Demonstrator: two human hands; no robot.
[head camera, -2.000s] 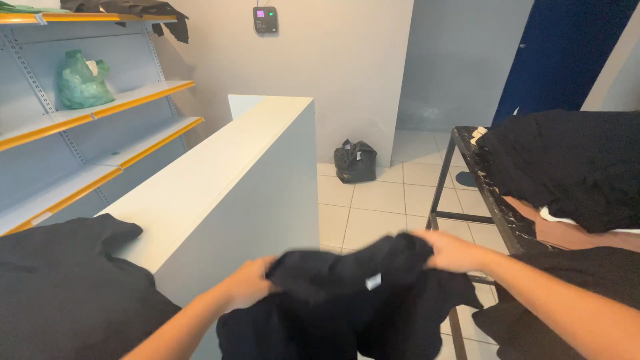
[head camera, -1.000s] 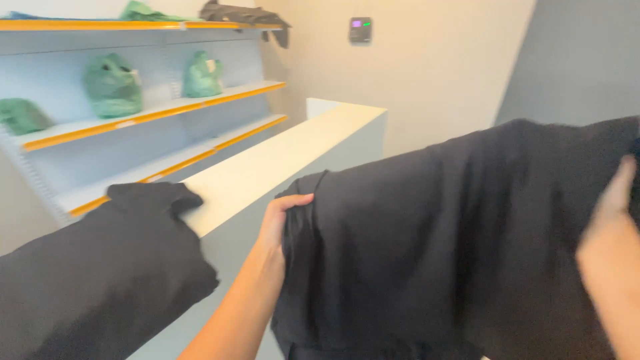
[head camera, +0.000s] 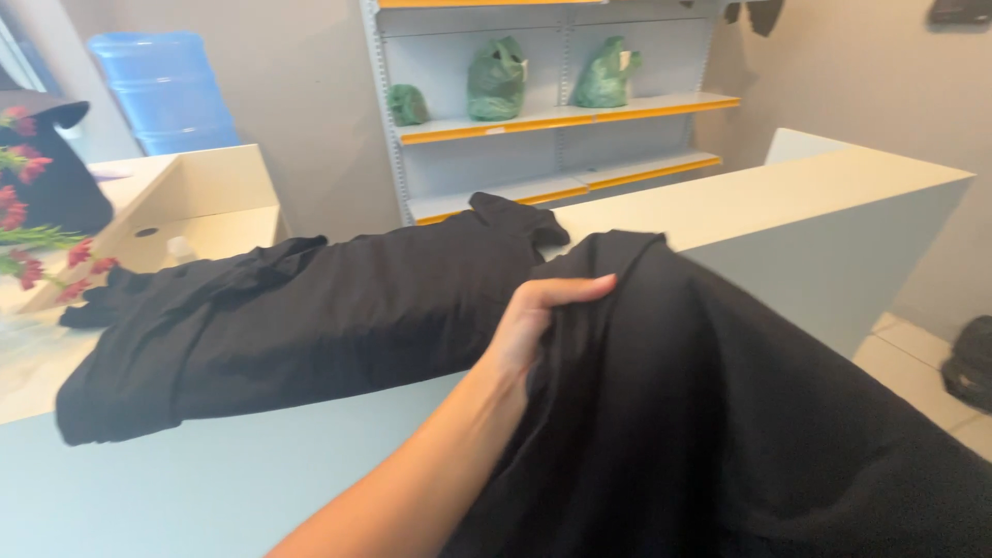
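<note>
My left hand (head camera: 535, 318) grips the edge of a black cloth garment (head camera: 697, 403), its thumb lying over the fabric. The garment hangs down from the hand and spreads to the lower right, out of view. My right hand is not in view. Just left of the held garment, a pile of black garments (head camera: 333, 318) lies along the top of a counter, with some cloth draping over the front edge. Whether the held garment touches the pile cannot be told.
The pale counter (head camera: 775, 194) runs to the right. Behind it, shelves with orange edges (head camera: 659, 108) bear green plastic bags (head camera: 496, 81). Red flowers (head camera: 31, 167) and a blue water jug (head camera: 167, 93) are at the left. A black bag (head camera: 973, 364) sits on the floor at right.
The view has turned left. Both hands held the black garment in the earlier frames, and it was spread out wide between them one second ago; now only my left hand shows on it.
</note>
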